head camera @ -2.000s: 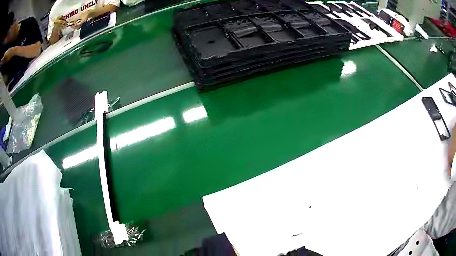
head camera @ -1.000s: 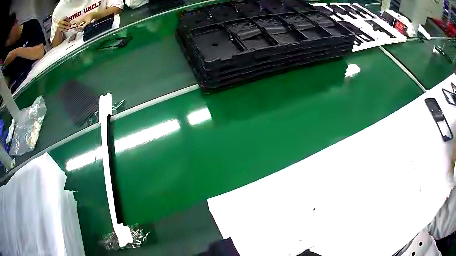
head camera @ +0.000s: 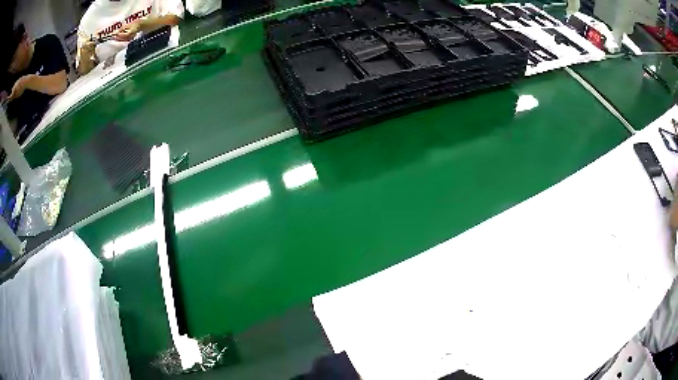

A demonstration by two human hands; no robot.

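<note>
Neither of my hands shows clearly. A dark shape, perhaps a sleeve, is cut off by the bottom edge, and a smaller dark patch shows to its right; no fingers can be made out. Nearest in front of me lies the large white bench mat (head camera: 476, 289). A white strip (head camera: 167, 260) lies lengthwise across the green surface, with crinkled clear plastic at its near end. A stack of white foam trays or sheets (head camera: 56, 312) stands at the lower left.
Stacked black blister trays (head camera: 401, 82) stand at the back. Black frames lie on a white sheet (head camera: 554, 37) beyond them. Another black frame (head camera: 654, 172) lies at the mat's right. A clear bag (head camera: 46, 193) is at left. Two people work at upper left; another person's sleeve shows at right.
The view has shifted slightly, moving most things a little right in the picture. A dark item on the far belt has moved farther right. The person in white has moved their hands.
</note>
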